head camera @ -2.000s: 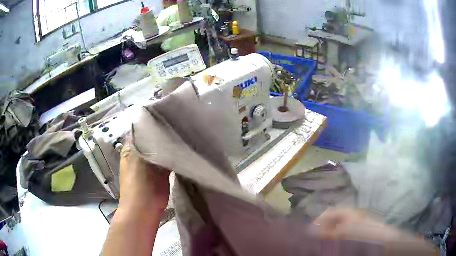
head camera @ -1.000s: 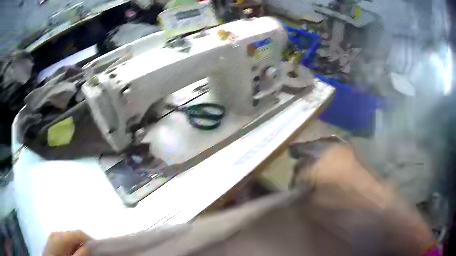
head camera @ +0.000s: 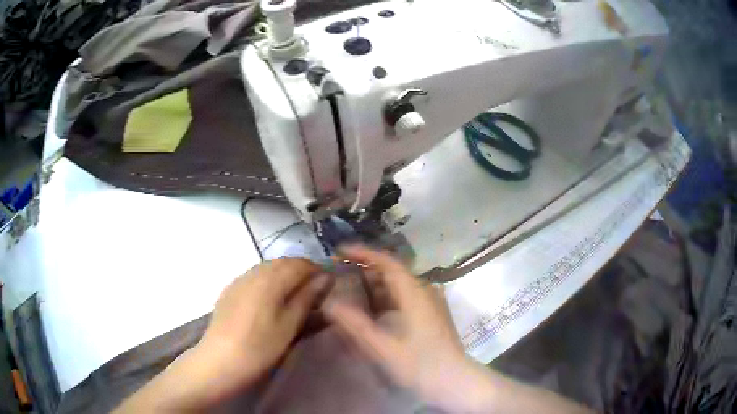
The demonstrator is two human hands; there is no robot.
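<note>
The white sewing machine stands in front of me, its needle area low at the centre. A grey-brown fabric panel runs from the presser foot area down to the bottom edge. My left hand holds its edge just in front of the foot, fingers curled. My right hand is slightly blurred and pinches the cloth beside it. The fingertips of both hands nearly meet. The needle tip is hidden.
Sewn dark cloth with a yellow-green patch lies left of and behind the machine head. Green-handled scissors lie on the bed behind the needle. A heap of dark taupe cloth is at the right.
The view has moved closer to the needle area. Both hands have brought the fabric from the table's front edge up to the presser foot and now hold it close together there.
</note>
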